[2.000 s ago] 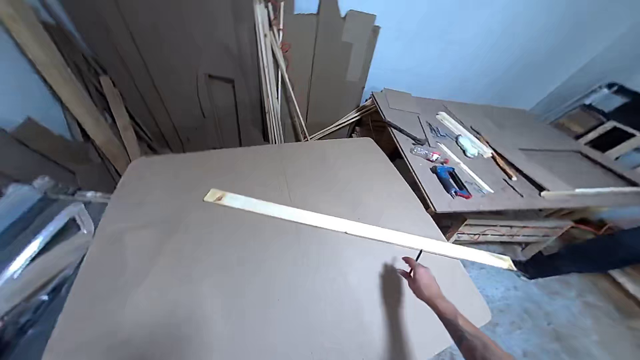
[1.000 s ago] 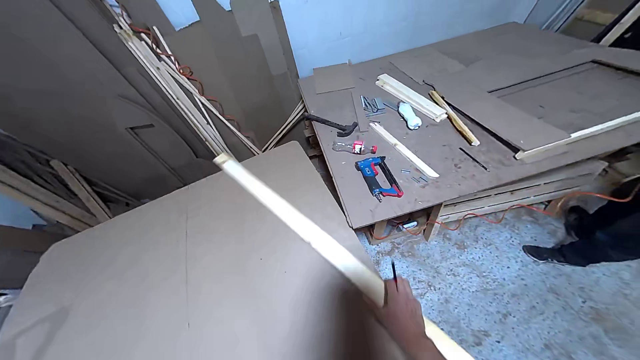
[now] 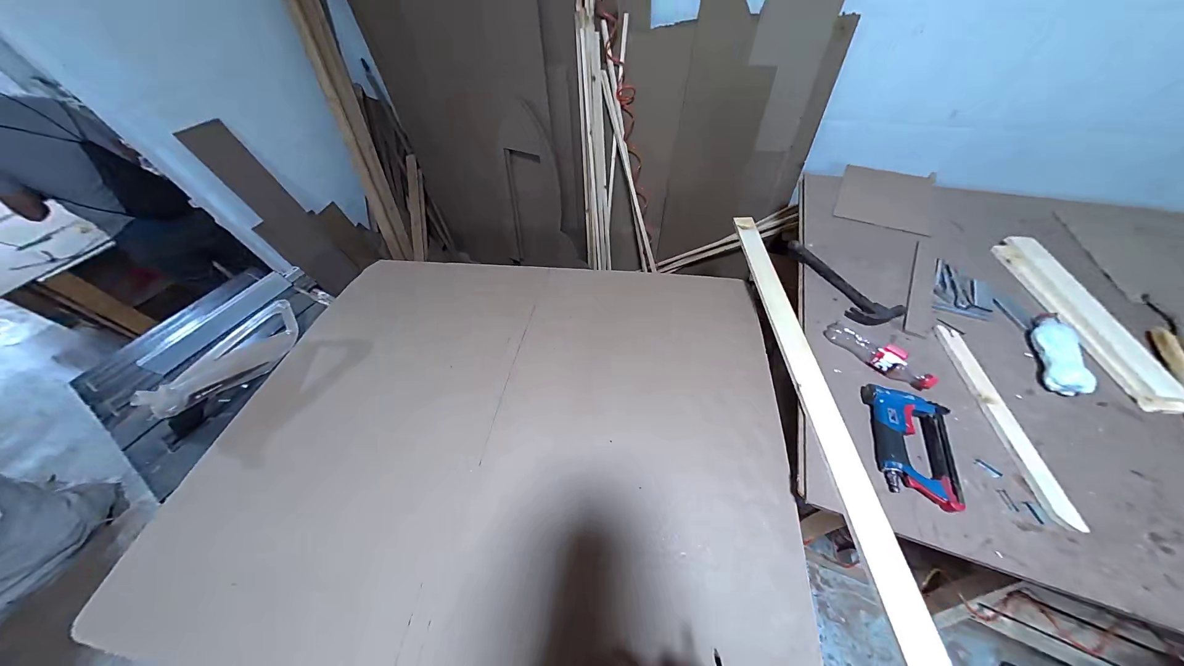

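Note:
A large brown fiberboard panel (image 3: 370, 444) with rounded corners and faint pencil lines lies before me. A long pale wooden strip (image 3: 832, 435) runs along and past its right edge, its near end cut off by the frame. Blurred fingertips, seemingly of my right hand (image 3: 647, 659), barely show at the bottom edge over the panel; what they hold is hidden. The dark tip of a thin pencil-like tool (image 3: 717, 658) shows just right of them. A soft dark shadow falls on the panel. My left hand is out of view.
On the right bench (image 3: 1064, 564) lie a blue and black pneumatic stapler (image 3: 914, 448), a hammer (image 3: 846, 285), a plastic bottle (image 3: 879, 355), staple strips and wooden pieces (image 3: 1013, 427). Thin strips (image 3: 594, 139) lean at the back. Beyond the left opening stands another person (image 3: 102, 176).
The wooden strip, lying across the panel two seconds ago, now runs along its right side. My right hand, earlier at the strip with a pencil-like tool, is almost out of frame. The view has turned left.

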